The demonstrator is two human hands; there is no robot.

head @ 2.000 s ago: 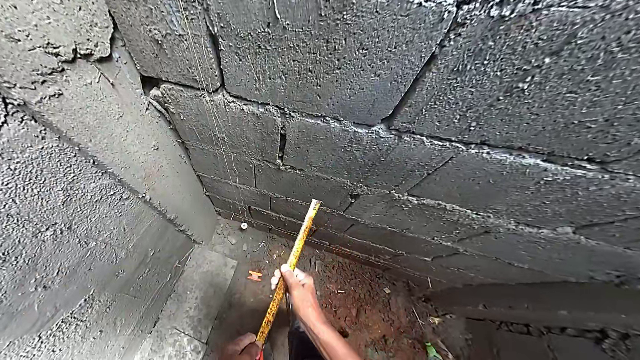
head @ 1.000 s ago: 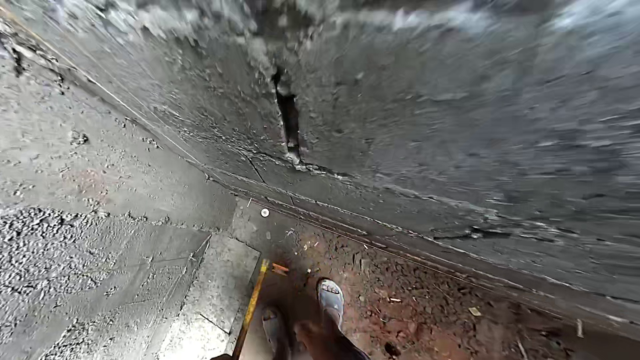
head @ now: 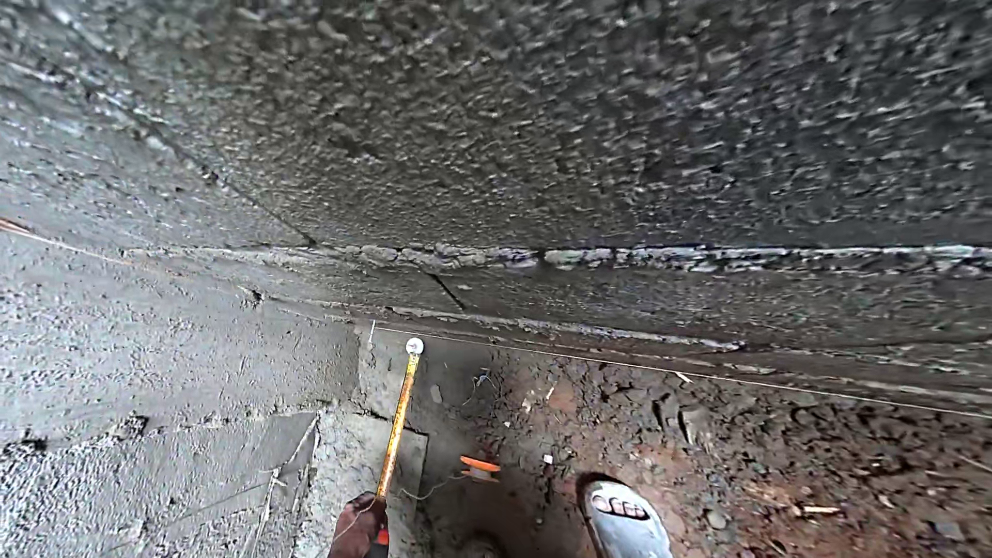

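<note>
At the bottom left, my left hand point(head: 359, 527) is closed around a tape measure, whose red part shows below the fingers. Its yellow blade point(head: 397, 426) extends up to a white round piece point(head: 415, 346) on the ground by the wall corner. A thin string point(head: 674, 373) runs along the foot of the block wall point(head: 620, 139). On the ground to the right of the blade lies an orange line spool point(head: 480, 465) with a loose thread. My right hand is out of view.
A plastered wall point(head: 178, 349) stands on the left, meeting the block wall at a corner. A concrete slab point(head: 349, 442) lies below that corner. My sandalled foot point(head: 624, 515) stands on rough reddish soil point(head: 744, 465) with scattered debris.
My right hand, on the blade two seconds ago, is out of view. The blade has gone down from in front of the wall to the white round piece. The view has shifted lower and closer.
</note>
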